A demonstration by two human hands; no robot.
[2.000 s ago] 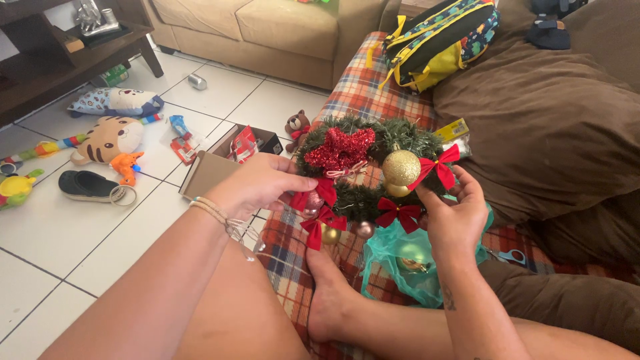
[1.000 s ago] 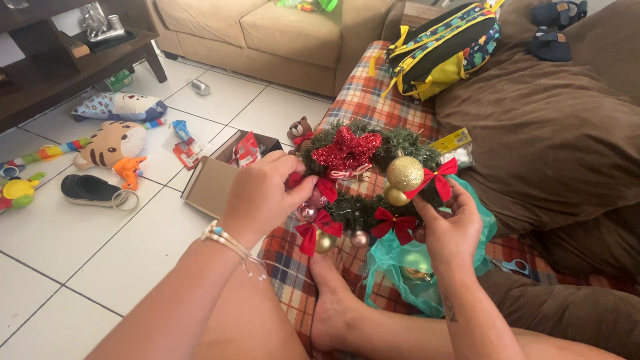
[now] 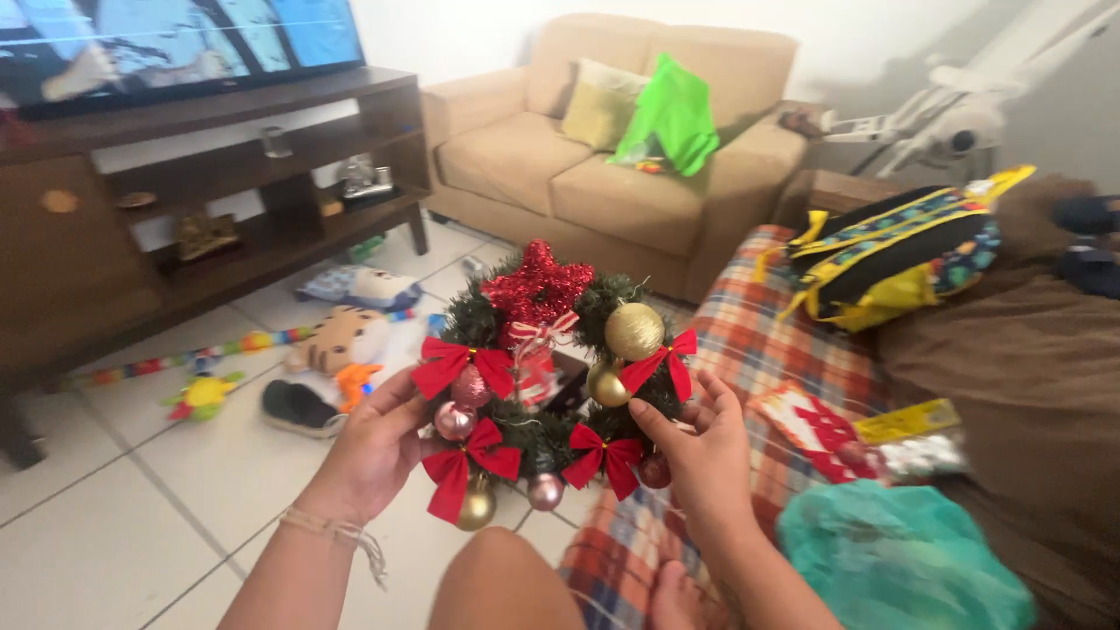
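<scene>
My left hand (image 3: 372,451) and my right hand (image 3: 704,437) grip opposite sides of a green Christmas wreath (image 3: 472,317), raised in front of me. A red tinsel star (image 3: 538,284) tops it, above a small striped bow. Gold baubles (image 3: 634,331) sit at its upper right, one more hangs at the lower left. Pink baubles (image 3: 456,421) line the left and bottom. Several red ribbon bows (image 3: 604,457) ring it; one is beside my right thumb, and two are near my left fingers. My left fingertips are partly hidden behind the wreath.
A plaid cloth (image 3: 744,306) holds a teal plastic bag (image 3: 901,556), a red-and-white package (image 3: 809,429) and a patterned backpack (image 3: 901,249). Toys, a plush tiger (image 3: 341,337) and a dark shoe (image 3: 297,404) lie on the tiled floor. Beyond stand a TV cabinet (image 3: 385,83) and a beige sofa (image 3: 490,175).
The view has tilted up strongly, bringing the television and whole sofa in. My left hand has moved from the bow area at the wreath's lower left to its outer left side.
</scene>
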